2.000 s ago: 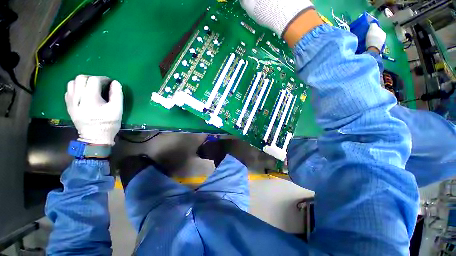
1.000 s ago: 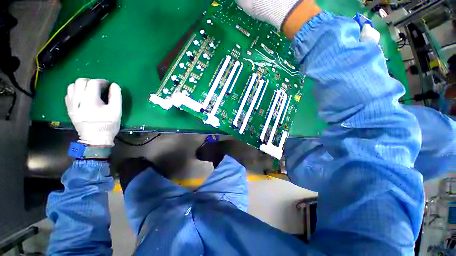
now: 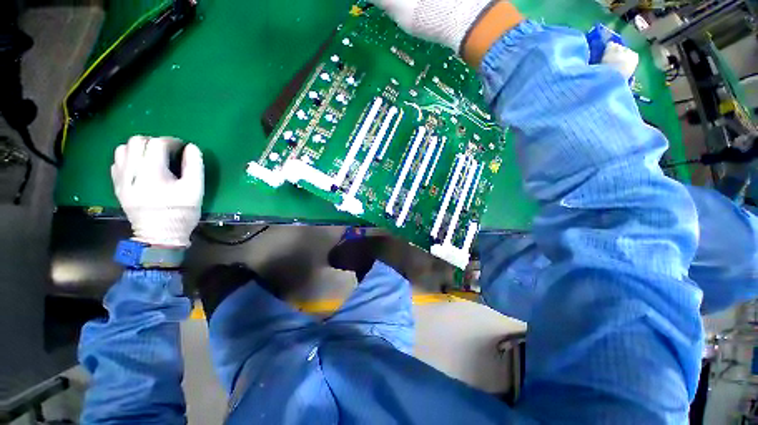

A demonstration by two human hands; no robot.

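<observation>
A large green circuit board point(image 3: 391, 133) with long white slot connectors and a jagged white lower edge lies tilted on the green bench mat point(image 3: 224, 91), its lower right corner past the mat's front edge. My right hand point(image 3: 440, 18), in a white knit glove, is over the board's top edge; its fingers are cut off by the picture's top, so its grip cannot be seen. My left hand point(image 3: 158, 184), gloved, with a blue wrist strap point(image 3: 148, 253), rests on the mat's front left with fingers curled and nothing visible in it.
A thick black stick-like tool point(image 3: 129, 62) with a yellow-green cord lies at the upper left. A dark flat piece point(image 3: 287, 104) shows under the board's left side. Another person's gloved hand point(image 3: 619, 60) is beside a blue object point(image 3: 602, 41) at the upper right.
My right hand has moved slightly left along the board's top edge. The board has shifted slightly left in the picture. My left hand has stayed on the mat.
</observation>
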